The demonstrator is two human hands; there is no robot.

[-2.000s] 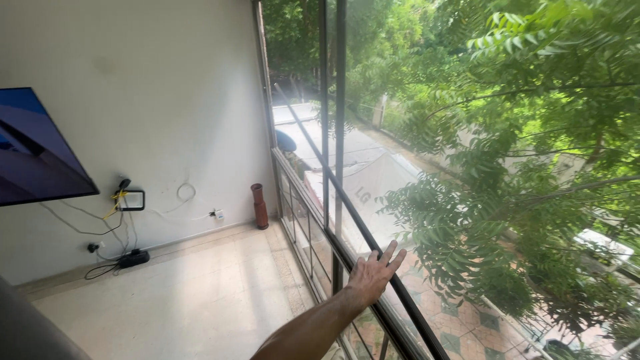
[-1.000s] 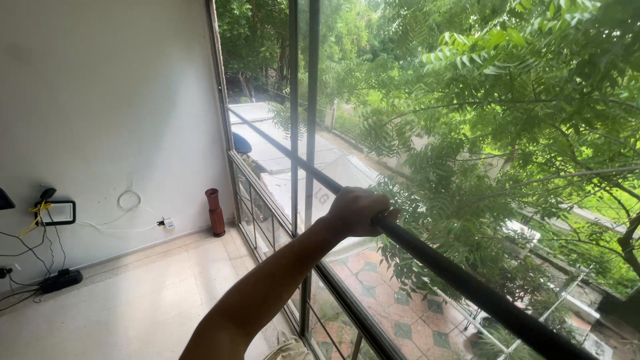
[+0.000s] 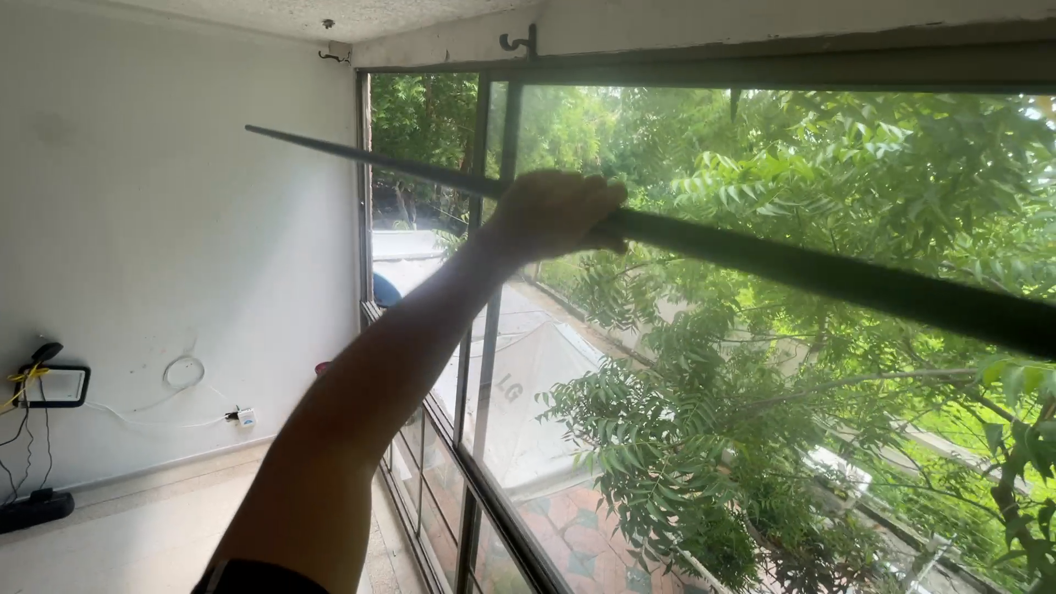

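Note:
My left hand [image 3: 561,216] is closed around a long dark curtain rod [image 3: 792,262], raised in front of the upper window. The rod's thin far end points left across the white wall, and its near part runs out of view at the right edge. Above the window frame, a dark curtain-rod bracket [image 3: 520,41] is fixed to the wall. A second hooked bracket [image 3: 334,56] sits near the ceiling corner. The rod rests in neither bracket. My right hand is not in view.
A large metal-framed window [image 3: 483,330] fills the right side, with trees and a tiled patio outside. At lower left, a black-framed lamp [image 3: 62,386] with cables hangs on the wall over a black power strip [image 3: 37,510]. A white outlet plug [image 3: 243,417] is nearby.
My left hand lay on the rod with fingers spread two seconds ago; it then closed around it and has lifted it higher. The view has tilted up, showing the ceiling and brackets.

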